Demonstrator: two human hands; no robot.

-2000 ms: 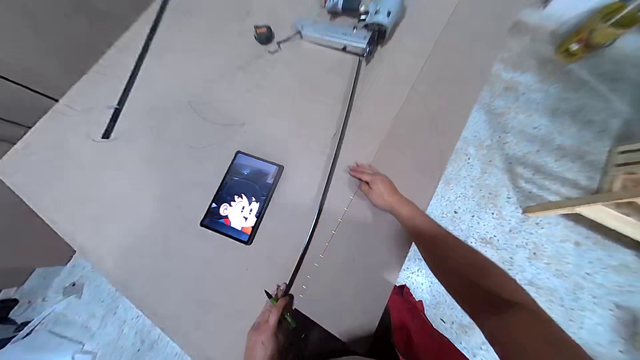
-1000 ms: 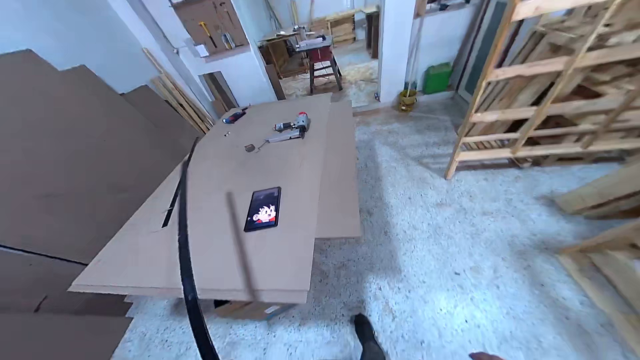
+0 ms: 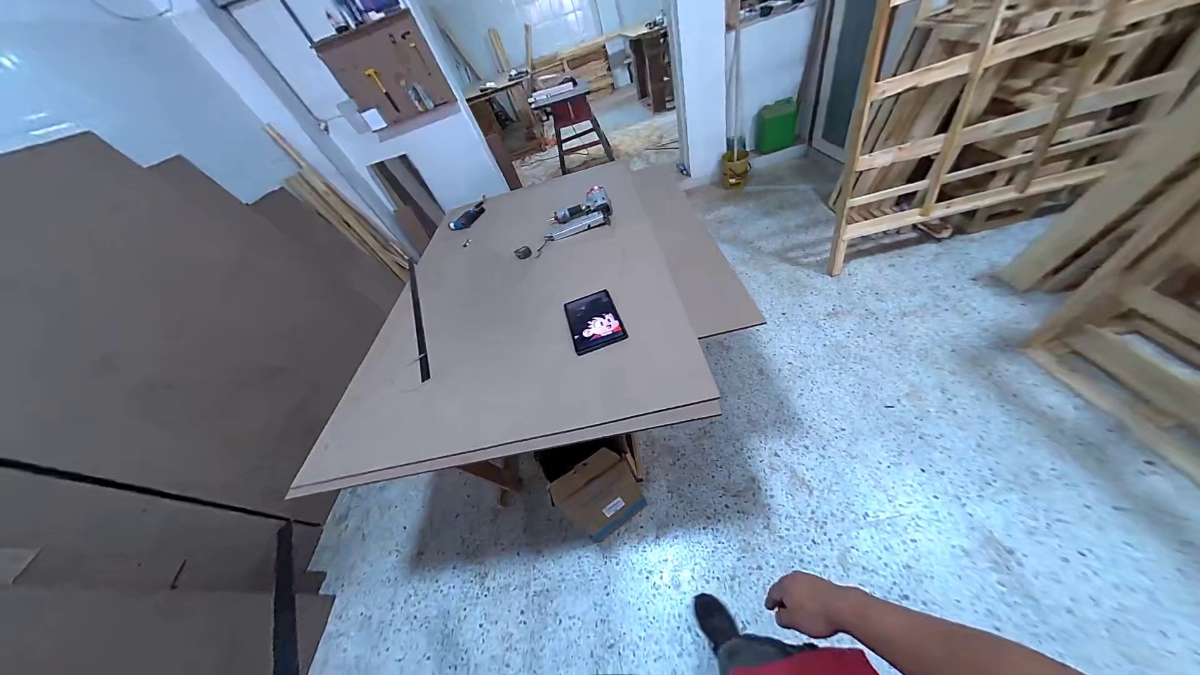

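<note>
My right hand hangs above the speckled floor at the lower right, its fingers curled, with nothing visible in them. My left hand is out of view. A tablet lies on the large brown fiberboard sheets, its screen showing a cartoon figure. Farther back on the boards are a grey nail gun, a small dark tape measure and a blue-black power tool. A narrow black strip runs along the boards' left part. Another dark band shows at the lower left; what holds it is not visible.
Brown panels stand at the left. An open cardboard box sits under the boards' near edge. A wooden rack and leaning lumber stand at the right. A yellow bucket and a green container are farther back.
Both hands were at the boards, the left at the long dark strip's near end; now the right hangs over the floor. That strip has left the boards beside the tablet. The view has pulled back.
</note>
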